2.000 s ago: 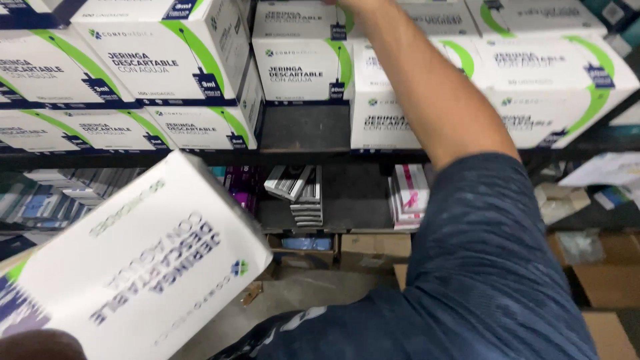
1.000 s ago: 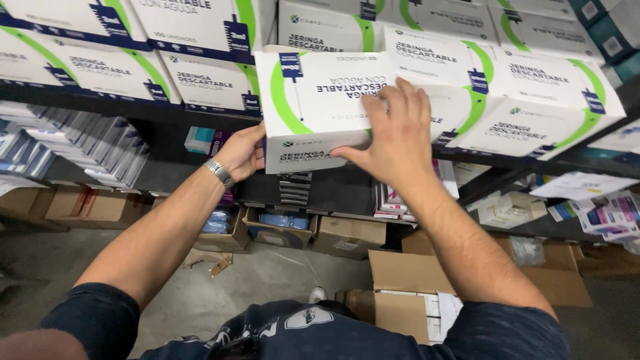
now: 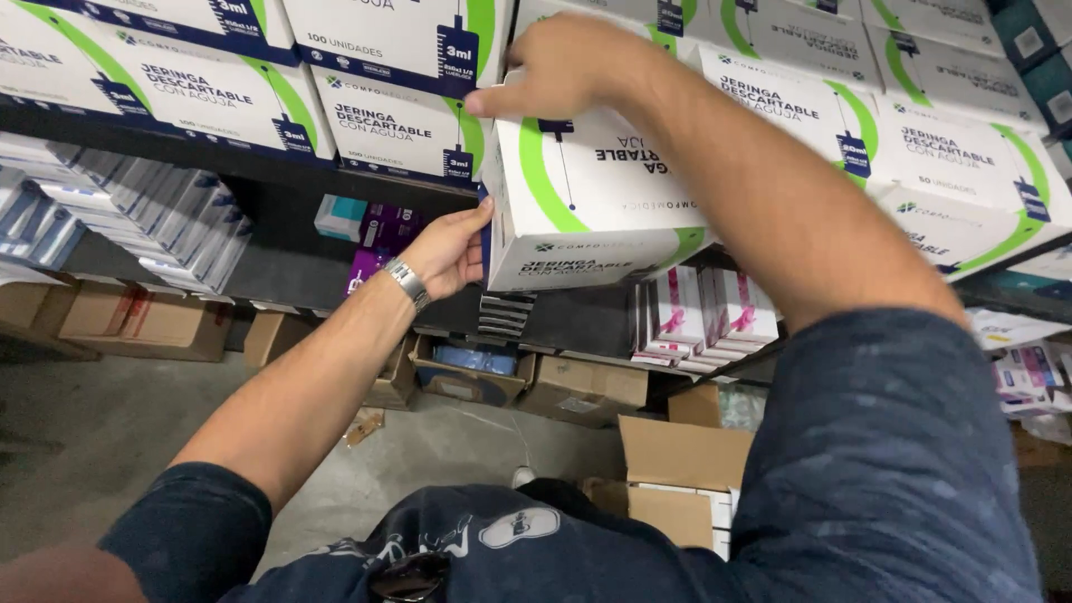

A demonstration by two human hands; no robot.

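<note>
A white and green carton of disposable syringes (image 3: pixel 599 184) sits tilted at the front of the upper shelf, its near end jutting over the edge. My left hand (image 3: pixel 456 251), with a metal watch at the wrist, supports the carton's lower left corner; some of its fingers are hidden behind it. Across the top reaches my right hand (image 3: pixel 561 71), its thumb pointing left at the carton's upper left edge and its fingertips partly out of sight. Directly left of the carton stands a 3 ml syringe carton (image 3: pixel 398 130). On the right is a row of similar syringe cartons (image 3: pixel 946 159).
On the lower shelf (image 3: pixel 578 314) lie stacked slim boxes (image 3: pixel 180 222), purple boxes (image 3: pixel 377 243) and pink-ribboned white boxes (image 3: pixel 708 310). Below them stand cardboard boxes (image 3: pixel 586 389), and an open cardboard carton (image 3: pixel 687 456) is near my body.
Two seconds ago the carton was tilted at the lower left; now it is at the shelf. My right hand has moved from the carton's front part to its far left edge. My left hand stays at its left side.
</note>
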